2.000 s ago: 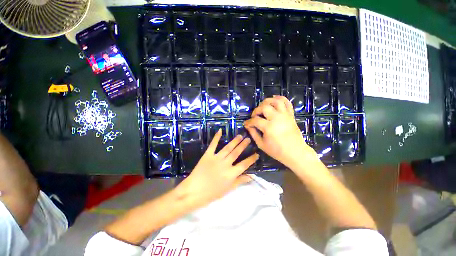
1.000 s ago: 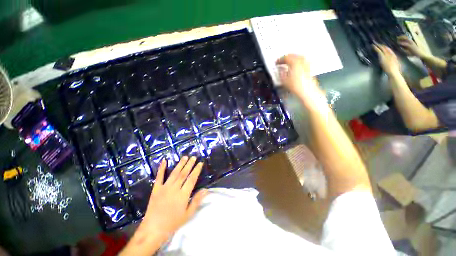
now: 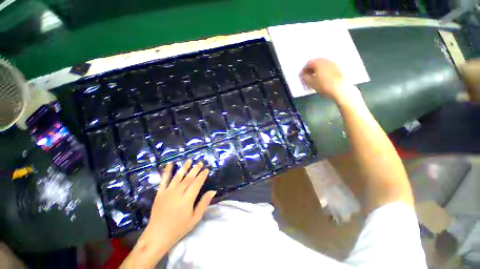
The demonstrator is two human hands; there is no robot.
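A shiny black blister tray (image 3: 195, 113) with three rows of pockets lies on the dark green bench, tilted in view. My left hand (image 3: 181, 197) rests flat on its near edge, fingers spread, holding nothing visible. My right hand (image 3: 322, 76) is over the white sticker sheet (image 3: 345, 52) to the right of the tray. Its fingers are bent and drawn together at the sheet. The fingertips are blurred, so I cannot tell whether they pinch a small piece. The pocket contents are hard to separate from the glare.
Left of the tray are a smartphone (image 3: 51, 137) with a lit screen, a desk fan (image 3: 10, 94), a blurred heap of white bits (image 3: 55, 190) and a yellow connector (image 3: 22, 172). Below the bench is a brown box (image 3: 295, 202) with a pale sheet. A green belt runs behind.
My right hand has moved from the tray to the sticker sheet. My left hand has shifted left along the tray's near edge. The view has turned right, and the neighbour's hands have left it.
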